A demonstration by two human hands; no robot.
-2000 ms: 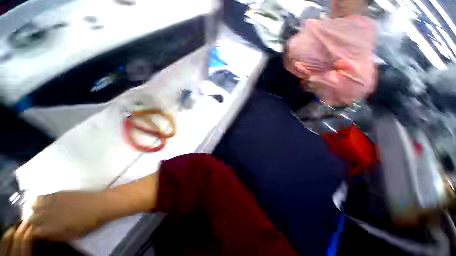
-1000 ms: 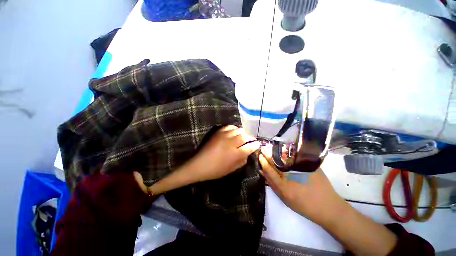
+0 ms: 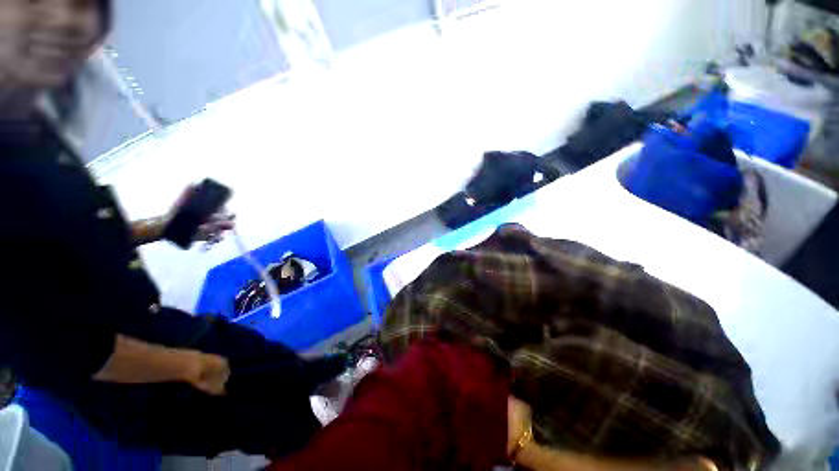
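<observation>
The plaid garment (image 3: pixel 598 340), dark brown with pale yellow check lines, lies crumpled on the white tabletop (image 3: pixel 635 235) in the lower right. My left arm, in a maroon sleeve, reaches in from the bottom, with a thin bracelet at the wrist. The forearm runs right along the garment's lower edge. My left hand is cut off by the bottom edge, and its fingers and any hold are hidden. My right hand is out of the picture. The sewing machine head is not in view.
A person in dark clothes (image 3: pixel 55 276) is close at the left, holding a dark phone-like object (image 3: pixel 196 213). A blue bin (image 3: pixel 304 308) with cloth pieces is on the floor. A blue bag (image 3: pixel 681 175) and dark cloth bundles (image 3: pixel 506 184) lie behind.
The view has swung left, away from the machine and scissors. The person and more of the floor bins have come into view. My right hand has left the picture; my left hand is now cut off.
</observation>
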